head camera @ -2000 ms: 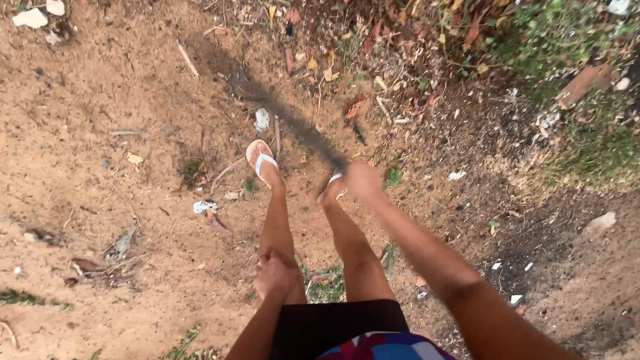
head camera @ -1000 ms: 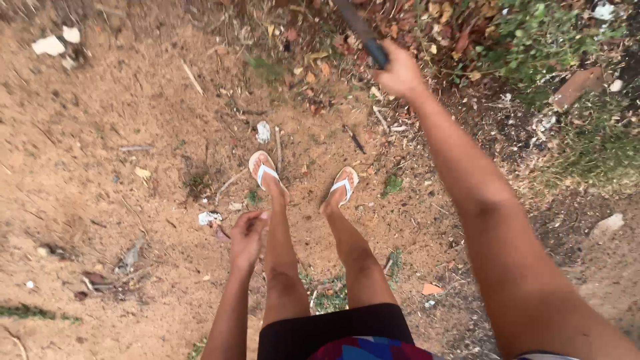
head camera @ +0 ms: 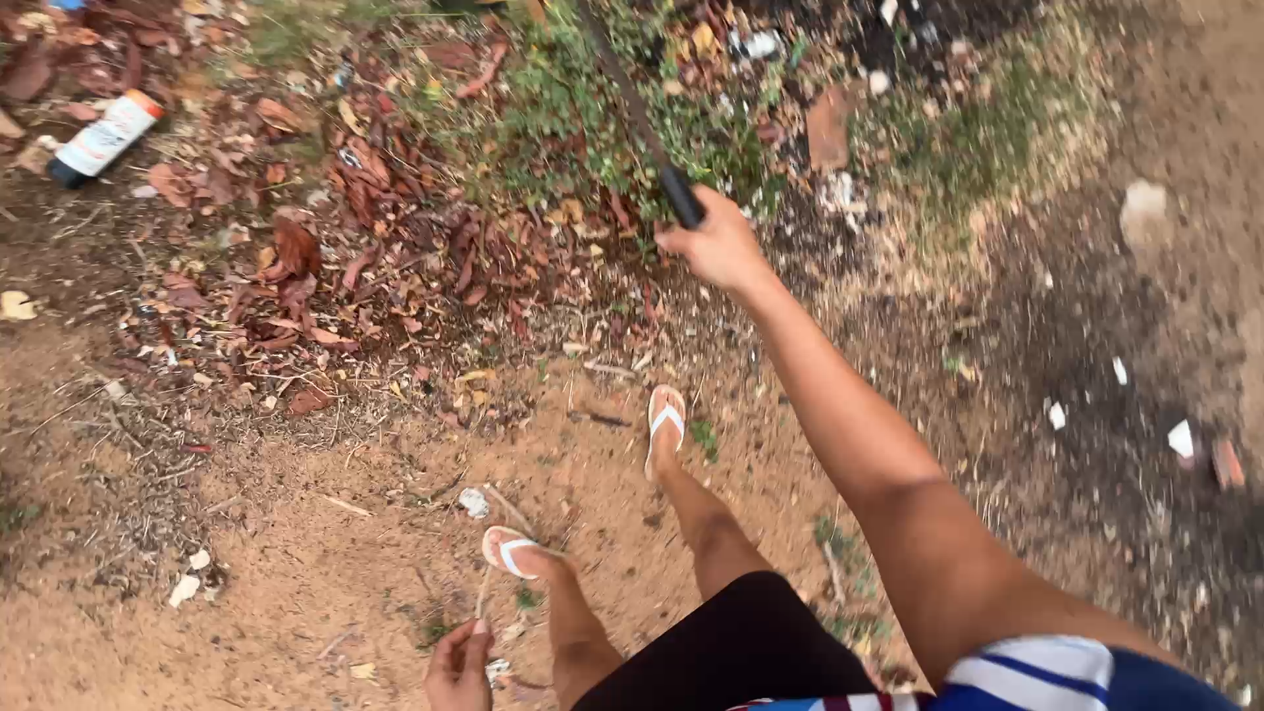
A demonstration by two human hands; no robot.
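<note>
My right hand (head camera: 719, 242), its arm stretched out, grips the black handle of a long, thin, dark tool (head camera: 632, 94). That tool reaches up over a patch of green weeds (head camera: 553, 118) and runs out of view at the top edge; its far end is hidden. Low in the view hangs my left hand (head camera: 459, 667), fingers loosely curled, beside my left leg. A thin stick shows just above its fingertips; whether the hand touches it I cannot tell. White-strapped flip-flops are on my feet (head camera: 666, 420) on sandy soil.
Brown dry leaves (head camera: 296, 267) lie heaped at upper left, with a white plastic bottle (head camera: 107, 138) with an orange end beyond them. A brick piece (head camera: 828, 128) lies right of the weeds. Another brick fragment (head camera: 1227, 464) and white shards (head camera: 1180, 438) lie on dark soil at right.
The view has swung, bringing the leaf heap and bottle in. My right hand has moved from over my feet out over the weeds with the dark tool. My left hand has left my leg.
</note>
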